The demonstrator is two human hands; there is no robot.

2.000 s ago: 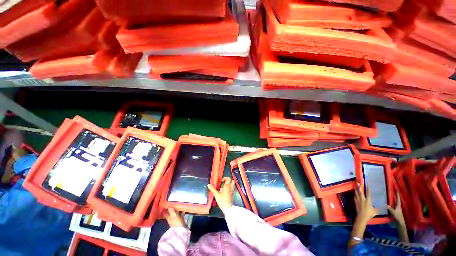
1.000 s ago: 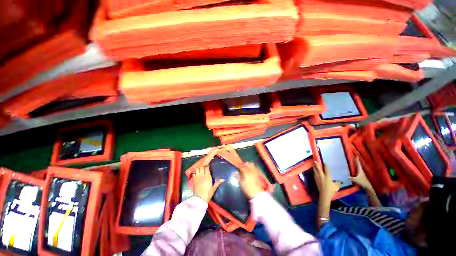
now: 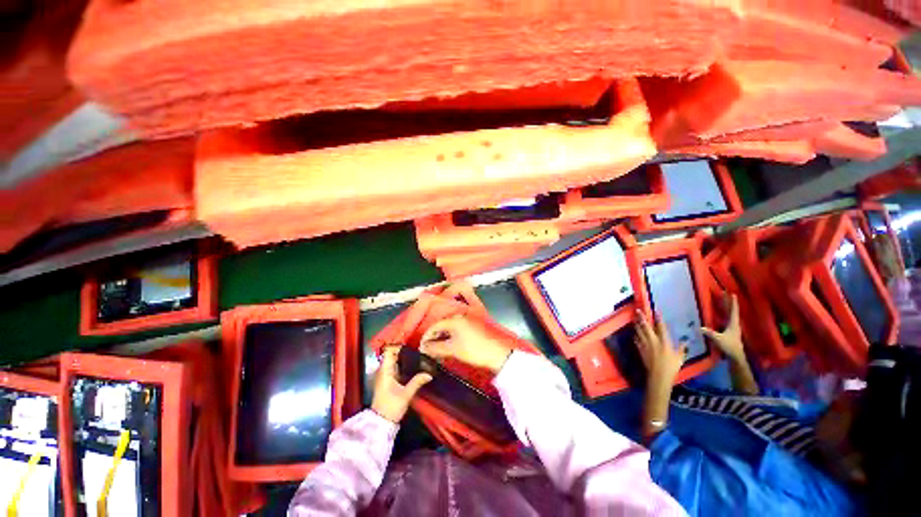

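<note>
A dark tablet [image 3: 463,397] is tipped up over an orange foam tray [image 3: 409,321] in front of me. My left hand [image 3: 396,386] grips its upper left end, thumb on the near side. My right hand [image 3: 465,343] is at its upper edge with the fingers bent; the fingertips are small and whether they pinch the edge is unclear. The tablet's lower end is partly hidden by my right sleeve.
A dark tablet in a foam tray [image 3: 234,389] lies left, with open-backed tablets [image 3: 113,444] beyond. Another person's hands [image 3: 661,353] hold a lit tablet [image 3: 675,303] at right. Stacked foam trays [image 3: 424,177] on the shelf hang close above.
The tablet was flat in its tray under both hands; now it is tipped up. My hands have moved closer together at its upper end. The view has moved nearer to the stacked trays.
</note>
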